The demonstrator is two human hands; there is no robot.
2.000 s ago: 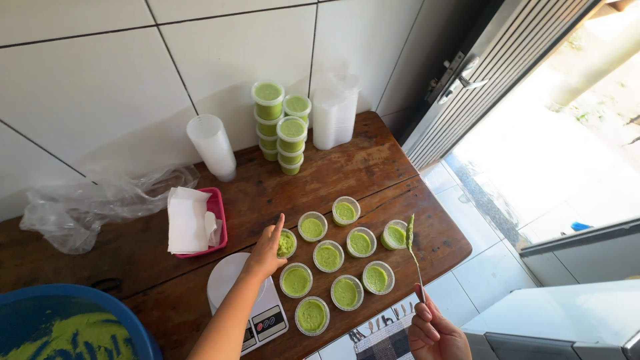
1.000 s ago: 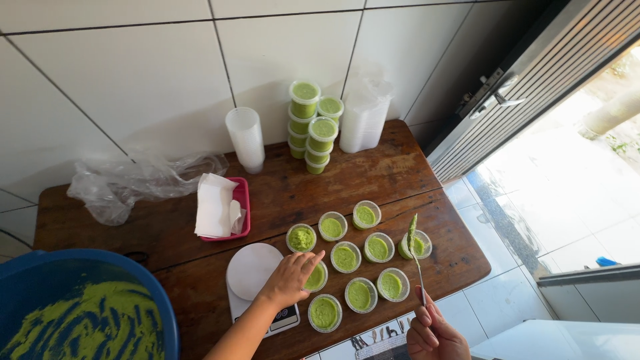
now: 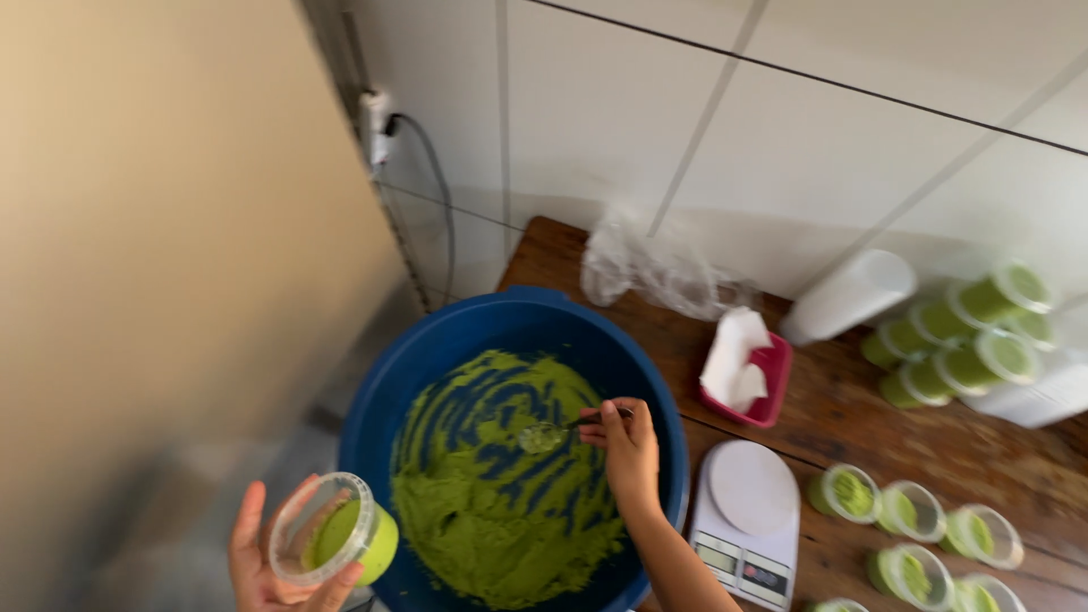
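Observation:
My left hand (image 3: 285,565) holds a clear plastic cup (image 3: 336,531), tilted and partly filled with green paste, beside the left rim of a large blue basin (image 3: 501,310). Inside that basin, green paste (image 3: 510,544) is smeared over the bottom in streaks and lies thicker toward the near side. My right hand (image 3: 625,446) grips a metal spoon (image 3: 586,421) above the basin's right part; its bowl carries some paste. To the right of the basin is a white kitchen scale (image 3: 752,501) with nothing on its round plate.
Several part-filled cups (image 3: 850,493) stand right of the scale on the wooden table (image 3: 829,416). Behind are a pink basket (image 3: 778,374) with white paper, crumpled clear plastic (image 3: 671,272), stacked empty cups (image 3: 850,293) and stacked lidded green cups (image 3: 960,319). A cable (image 3: 442,187) hangs at the wall.
The view has swung left to the basin. My left hand, near the cups and scale before, now holds a cup beside the basin. My right hand and the spoon have moved from beyond the cups to over the basin.

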